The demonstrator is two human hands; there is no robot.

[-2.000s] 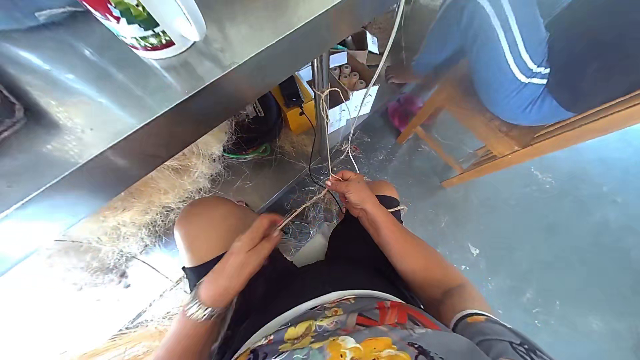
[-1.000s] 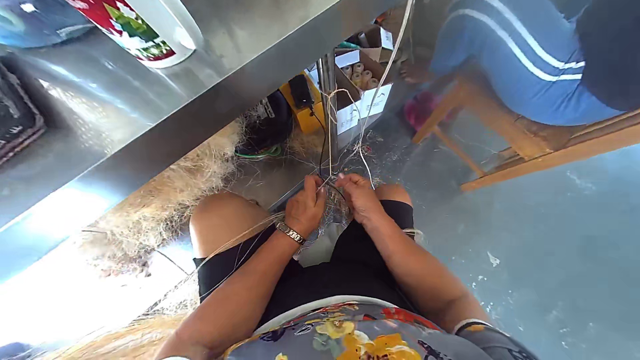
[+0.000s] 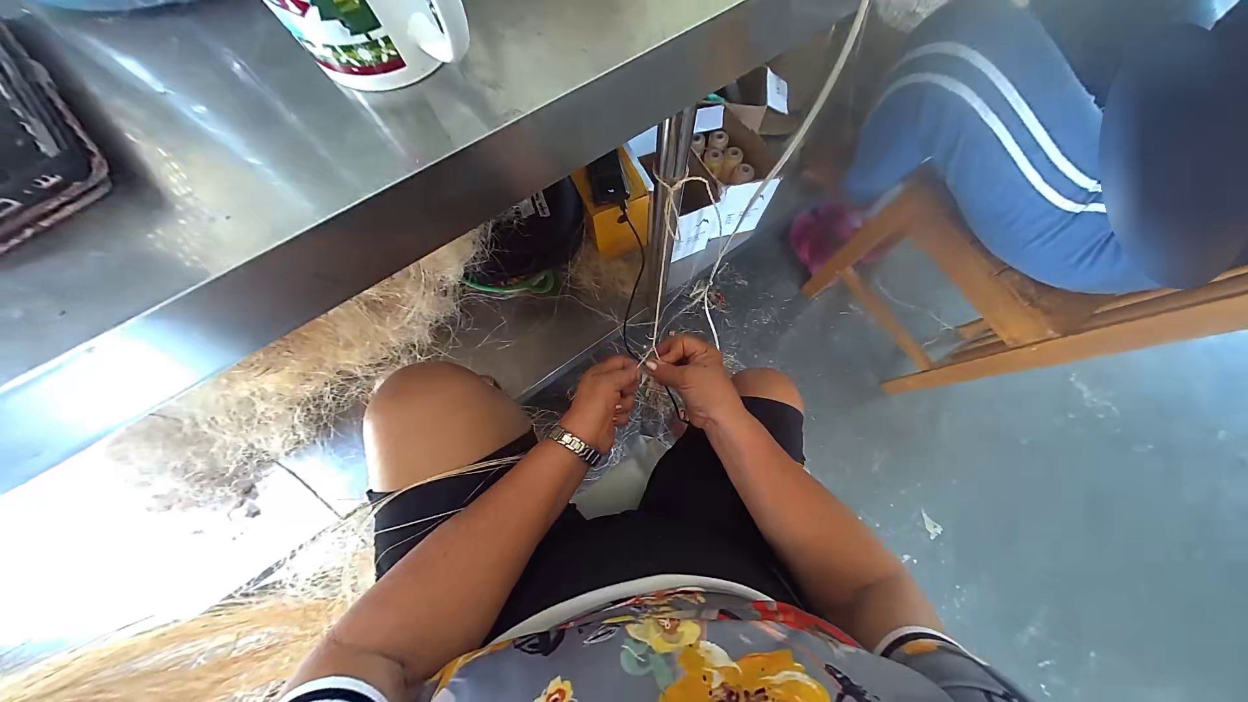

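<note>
My left hand (image 3: 604, 398), with a metal watch at its wrist, pinches thin pale fiber strands between my knees. Right beside it, my right hand (image 3: 694, 378) pinches the same strands, with the fingertips of both hands nearly touching. A taut pale cord (image 3: 664, 263) runs from my fingers up to a loop tied around the metal table leg (image 3: 673, 156). Loose long fibers (image 3: 444, 475) lie across my left thigh. A black cable (image 3: 636, 278) hangs down behind my fingertips.
A steel table (image 3: 263, 127) holds a mug (image 3: 375, 44) and a dark tray (image 3: 44, 146). Beneath are heaped fibers (image 3: 341, 341), a yellow box (image 3: 624, 219) and a carton of spools (image 3: 746, 219). At right, a person in blue sits on a wooden chair (image 3: 975, 273).
My left hand was farther from my right two seconds ago; the two have come together at the strands. Between one second ago and now they stay close together.
</note>
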